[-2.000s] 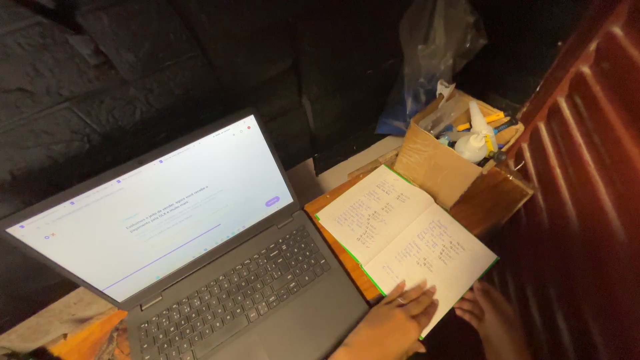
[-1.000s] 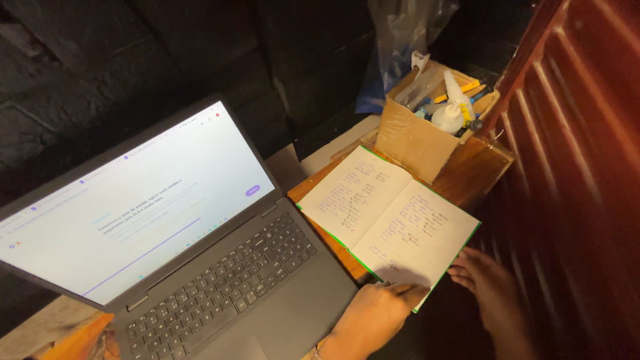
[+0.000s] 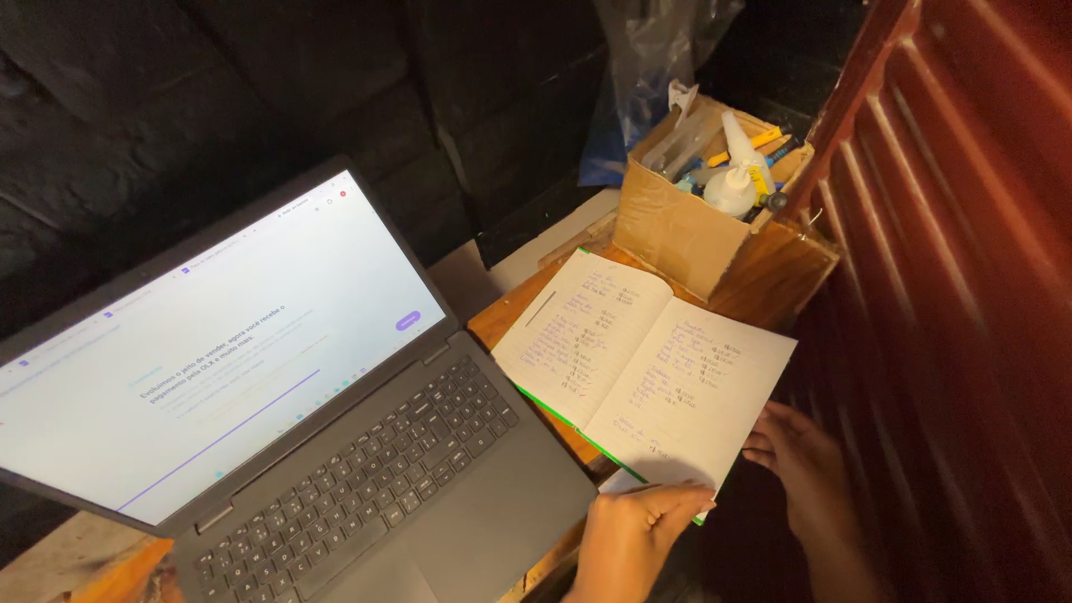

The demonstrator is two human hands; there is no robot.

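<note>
A notebook with a green cover [image 3: 687,377] lies open on a wooden surface, both pages bearing handwriting. My left hand [image 3: 632,532] is at its lower edge, thumb and fingers pinched on the bottom corner of the right-hand page. My right hand [image 3: 796,461] is at the right edge of the notebook, fingertips at the page edge with the fingers partly curled; whether it grips the notebook is hard to tell. Left of the notebook stands an open laptop [image 3: 494,528] with a lit screen, close to my left hand.
Behind the notebook stands a cardboard box [image 3: 678,226] holding a white squeeze bottle [image 3: 730,191], a yellow pen or marker and other items. A clear plastic bag [image 3: 645,67] hangs behind it. A ridged red metal panel [image 3: 963,251] rises on the right, a dark wall at the back.
My left hand, earlier lying with its fingers over the lower part of the right page, is now pinched at the page's bottom corner. My right hand has stayed by the right edge.
</note>
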